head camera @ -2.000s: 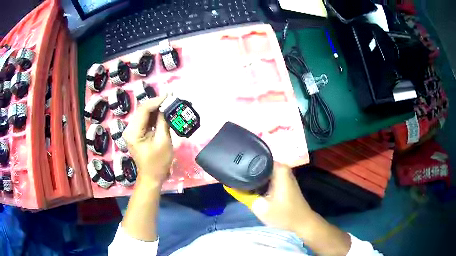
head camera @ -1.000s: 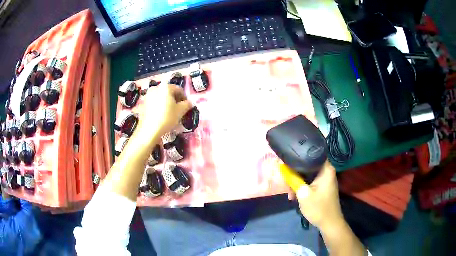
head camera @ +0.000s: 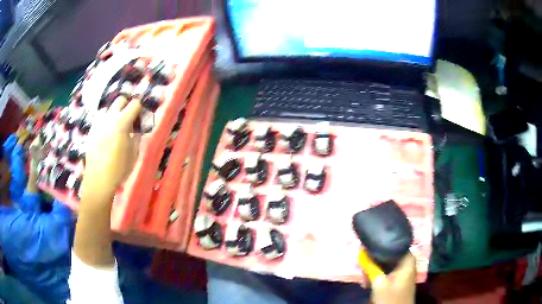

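The blister tray (head camera: 350, 237) lies before the keyboard with rows of smartwatches (head camera: 278, 209) on its left and middle part. My right hand (head camera: 397, 282) holds the barcode scanner (head camera: 385, 234) by its yellow grip, over the tray's lower right. My left hand (head camera: 113, 139) is over the stacked trays (head camera: 148, 202) at the left, its fingertips at a watch (head camera: 145, 120). The view is blurred, so I cannot tell whether the fingers hold it.
The keyboard (head camera: 339, 101) and lit monitor (head camera: 333, 27) stand behind the tray. A clipped cable (head camera: 454, 205), yellowish paper (head camera: 460, 95) and a black machine (head camera: 514, 184) are at the right. A person in a blue smock (head camera: 35, 237) is at far left.
My left hand has moved from the blister tray to the stacked trays. The view has turned left, and the scanner stays in my right hand. The row watches are uncovered now.
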